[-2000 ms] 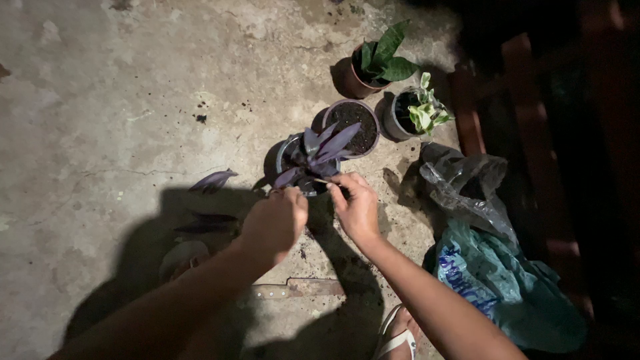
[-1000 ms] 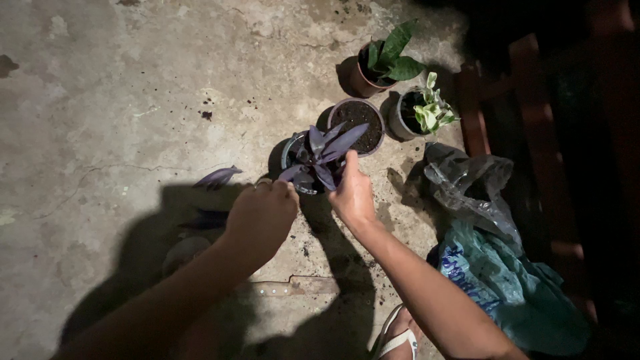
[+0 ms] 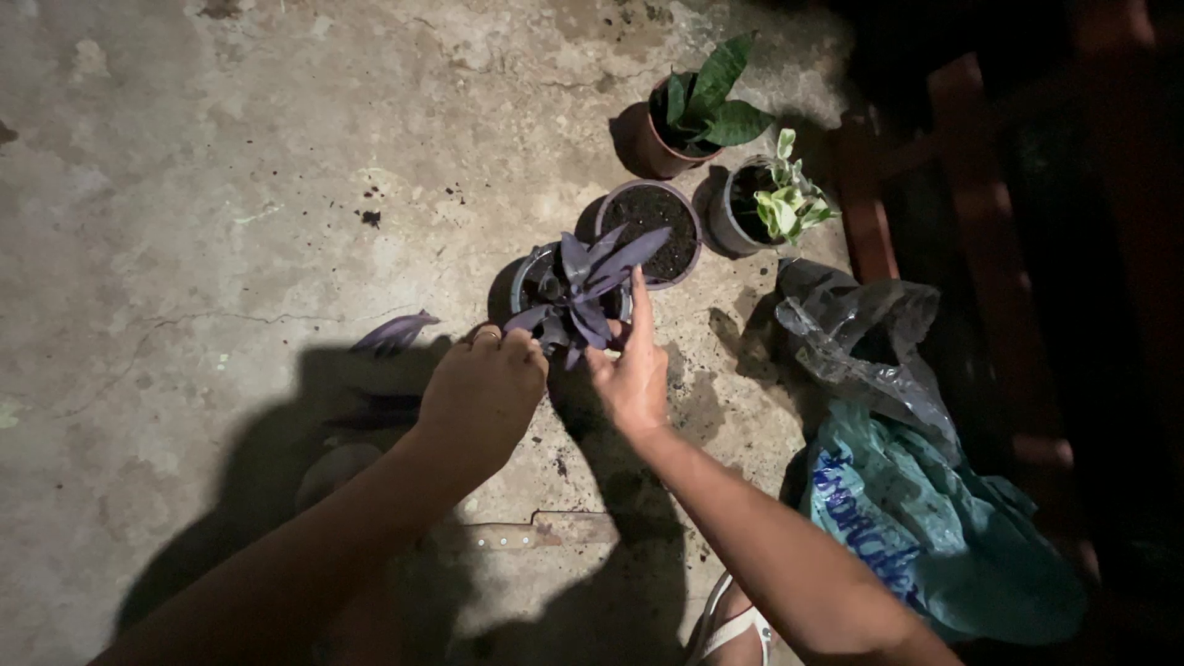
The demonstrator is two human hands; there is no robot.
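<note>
A purple-leaved plant point(image 3: 592, 287) stands in a round pot point(image 3: 520, 282) at the centre. My left hand point(image 3: 490, 384), with a ring on one finger, is at the pot's lower left with its fingers bent by the lower leaves; whether it grips anything is hidden. My right hand point(image 3: 634, 370) is at the plant's lower right, index finger stretched up along a leaf, thumb apart and other fingers partly hidden. A wider pot of dark soil point(image 3: 647, 222) is just behind the plant. Loose purple cuttings point(image 3: 396, 333) lie on the concrete to the left.
A terracotta-coloured pot point(image 3: 671, 162) holds a broad-leaved green plant; a grey pot point(image 3: 731, 227) holds a variegated one. A clear plastic bag point(image 3: 860, 333) and a teal plastic bag point(image 3: 934, 527) lie at right. A knife point(image 3: 546, 530) lies near my sandalled foot point(image 3: 735, 629). Reddish bars point(image 3: 980, 203) stand far right.
My right hand's index finger now points up along a leaf; two seconds ago its fingers were bent together near the pot's rim. My left hand stays at the pot's lower left.
</note>
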